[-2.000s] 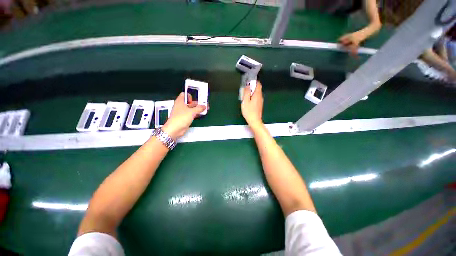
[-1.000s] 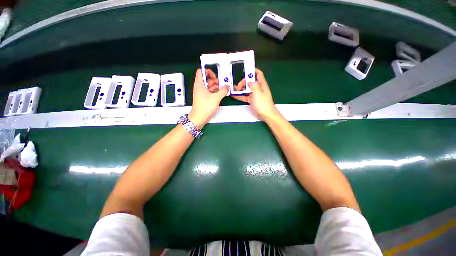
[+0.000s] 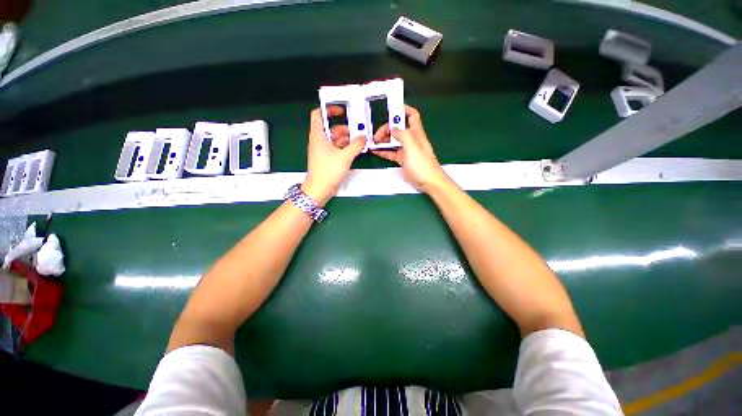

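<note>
My left hand (image 3: 332, 159) holds a white plastic housing (image 3: 360, 107) with a rectangular window and a small dark spot. My right hand (image 3: 416, 150) holds a second white housing (image 3: 396, 101) right beside it, so the two touch side by side above the belt. My fingers show through both windows. Several white housings (image 3: 250, 130) stand in a row on the belt along the near rail, left of my hands. Further left, another group of housings (image 3: 34, 173) sits against the rail.
Loose housings lie beyond my hands (image 3: 413, 39) and at the right (image 3: 529, 49) on the green belt (image 3: 268, 73). A slanted post (image 3: 635, 130) rises from the near rail (image 3: 480, 175). A red container (image 3: 41, 305) with white cloths (image 3: 50, 255) is at the left edge of the worktop (image 3: 325, 325).
Since two seconds ago, my right hand has brought its housing beside the left one. Over the last second both stay held together, while the row and loose housings have shifted left in view.
</note>
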